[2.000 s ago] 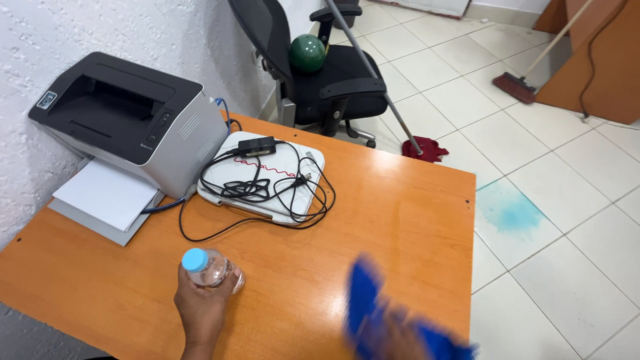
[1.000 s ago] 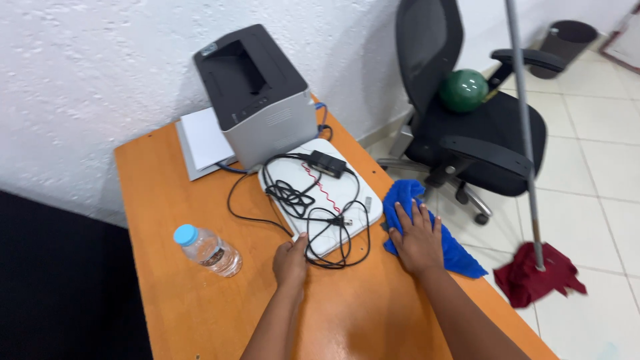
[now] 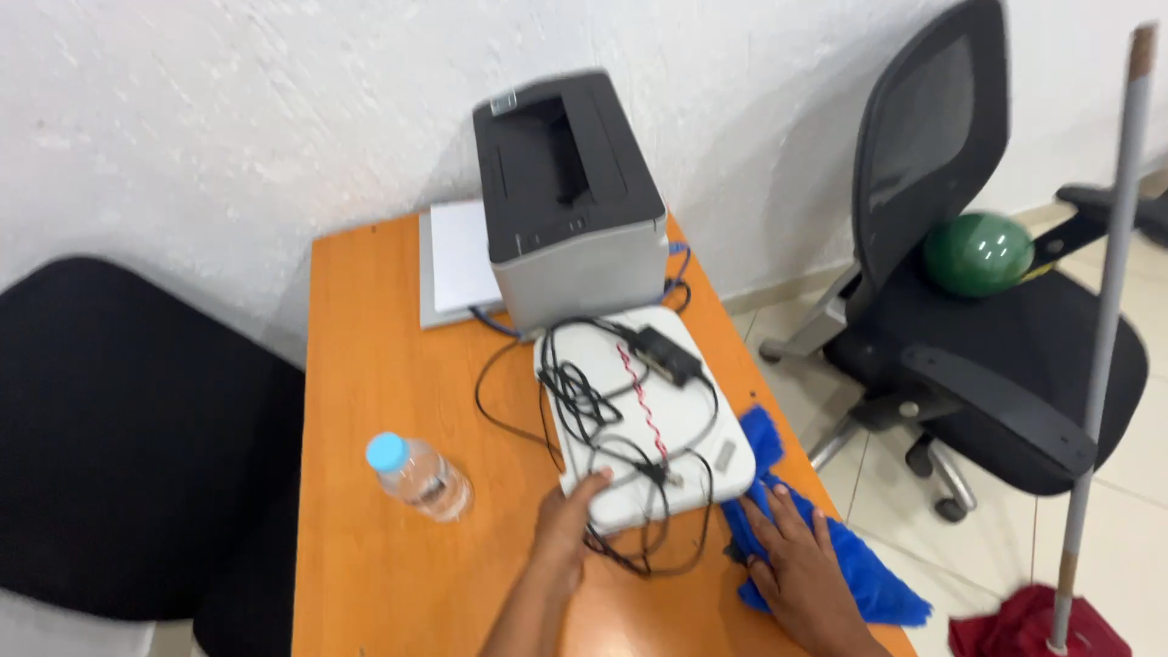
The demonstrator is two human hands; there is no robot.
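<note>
My left hand (image 3: 568,525) grips the near left corner of a flat white device (image 3: 680,415), its thumb on top. A black power adapter (image 3: 669,354) and tangled black cables (image 3: 584,401) lie over the device. My right hand (image 3: 798,566) presses on a blue cloth (image 3: 853,561) at the device's near right corner, by the wooden table's right edge. A clear plastic bottle with a light blue cap (image 3: 424,479) stands on the table (image 3: 383,584), left of my left hand and apart from it.
A grey and black printer (image 3: 575,210) stands at the back beside white paper (image 3: 459,255). On the right, a black office chair (image 3: 1004,338) holds a green ball (image 3: 978,255); a mop handle (image 3: 1109,301) rises from a red mop head (image 3: 1040,625). Another black chair (image 3: 137,438) is at left.
My left hand has let go of the bottle, which it held two seconds ago, and has moved right to the white device. The blue cloth now lies by the device under my right hand.
</note>
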